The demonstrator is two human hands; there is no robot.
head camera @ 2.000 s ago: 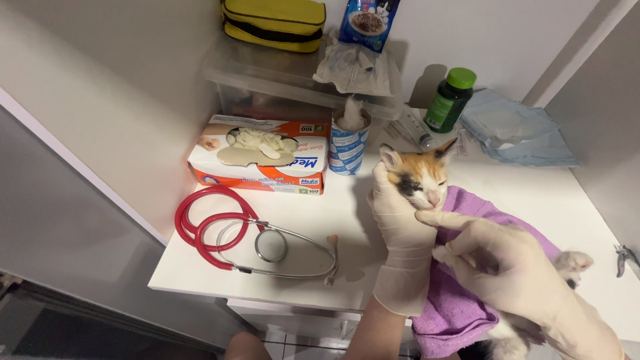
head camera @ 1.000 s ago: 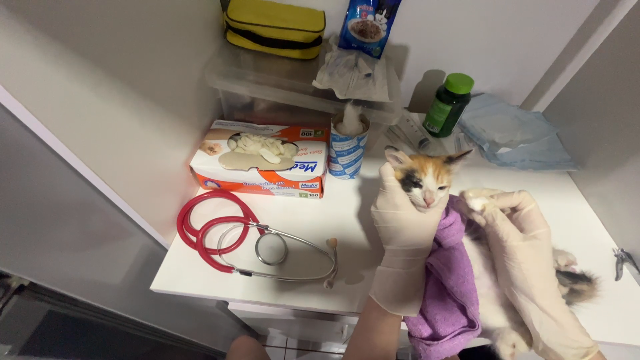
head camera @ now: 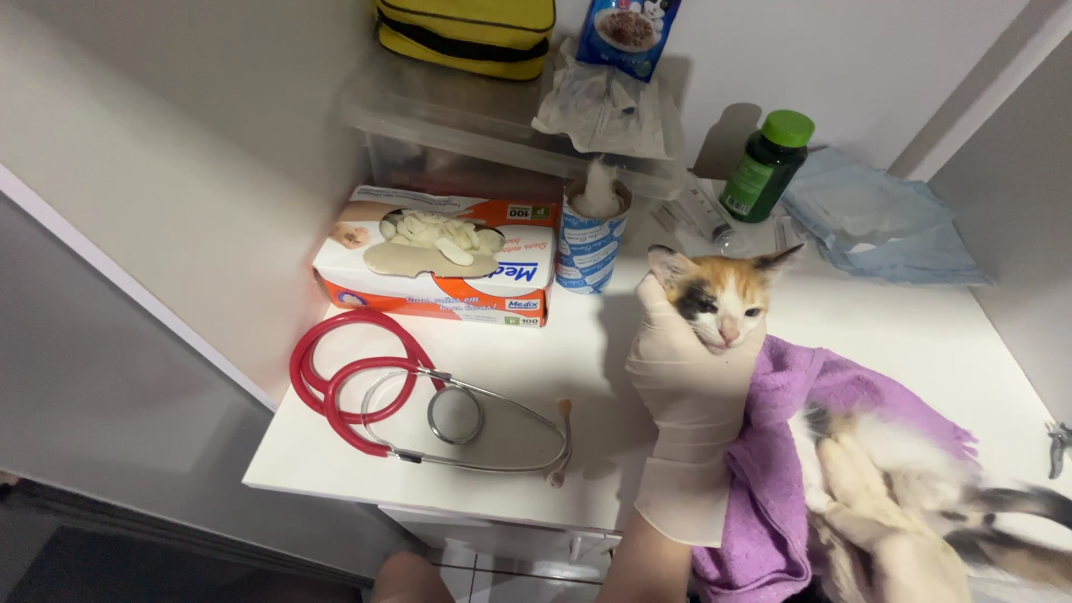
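A calico kitten lies on the white table, its face toward me. My left hand, in a pale latex glove, is closed around its neck and jaw from below. A purple towel drapes beside my left wrist and behind the kitten's body. Over the kitten's belly and legs, at the lower right, lies my gloved right hand; it is blurred, and its grip on the fur or a leg is unclear. The kitten's dark tail extends to the right edge.
A red stethoscope lies at the left, in front of a Medix glove box. Behind stand a blue-and-white cup with cotton, a clear plastic bin and a green-capped bottle. Blue pads and a metal tool are at the right.
My right hand has moved from near the kitten's face, then its raised forepaw, down to its body. My left hand stays at its neck. The kitten's face has turned more toward me.
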